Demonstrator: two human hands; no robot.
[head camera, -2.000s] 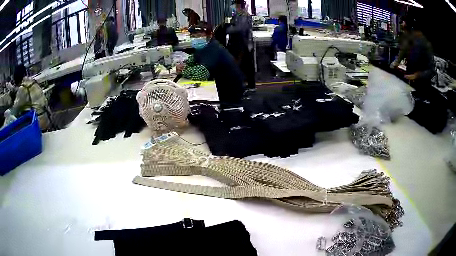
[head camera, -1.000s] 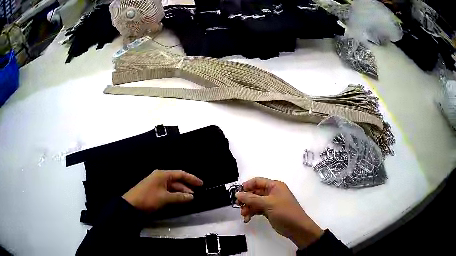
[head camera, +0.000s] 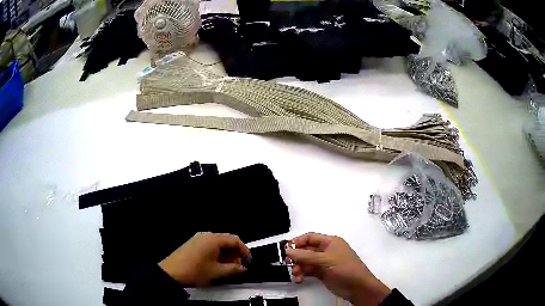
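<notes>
My left hand (head camera: 206, 260) holds a short black strap (head camera: 264, 255) between thumb and fingers at the near edge of a black strap stack (head camera: 191, 218). My right hand (head camera: 325, 263) pinches a silver slide buckle (head camera: 283, 252) at the strap's right end. How far the strap is threaded is hidden by the fingers. A buckled strap (head camera: 149, 186) lies along the stack's far edge, its buckle near the right end. Another buckled strap (head camera: 224, 302) lies nearest me, partly cut off by the picture's edge.
Beyond the stack lie tied beige straps (head camera: 287, 113). A clear bag of buckles (head camera: 427, 200) is at right, with a loose buckle (head camera: 374, 204) beside it. Farther back are a fan (head camera: 167, 27), black piles (head camera: 299, 45) and a second hardware bag (head camera: 433, 77). A blue bin (head camera: 9, 95) is far left.
The view tilted down and both hands came in. Since one second ago, the left hand has moved right and nearer, onto the strap; the right hand still pinches the buckle.
</notes>
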